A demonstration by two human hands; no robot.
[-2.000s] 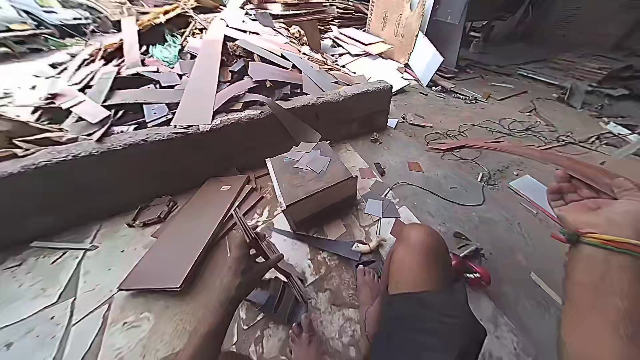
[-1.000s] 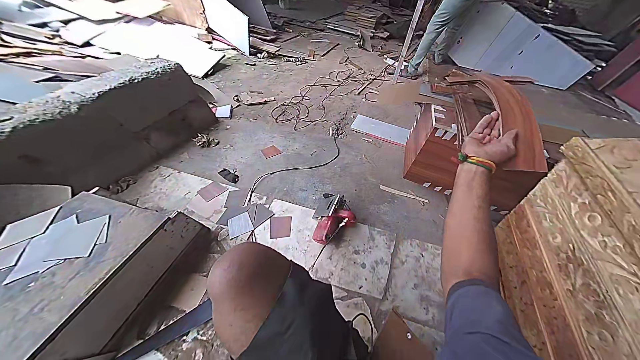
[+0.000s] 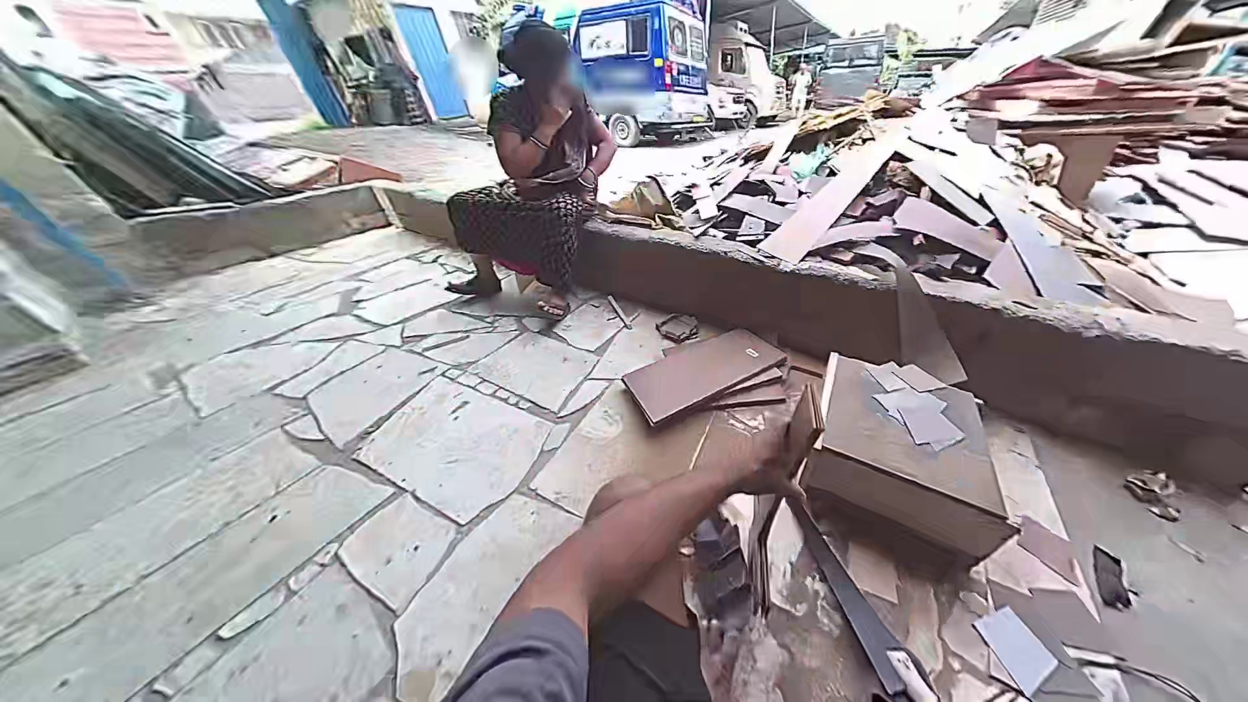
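My left hand reaches forward and grips a bundle of thin brown strips or panels that stands on edge beside a wooden box. Several small pale laminate squares lie on top of the box. To the left of the bundle, brown rectangular boards are stacked on the paving. A long dark strip slants over the ground just below my hand. My right hand is out of view.
A low concrete wall runs behind the boards, with a heap of laminate and board offcuts beyond it. A person sits on the wall. Irregular stone paving spreads to the left. Vehicles stand farther back.
The view has swung far to the left. One second ago my right hand was at a curved reddish-brown wooden piece; it has left the view. My left hand is back in sight.
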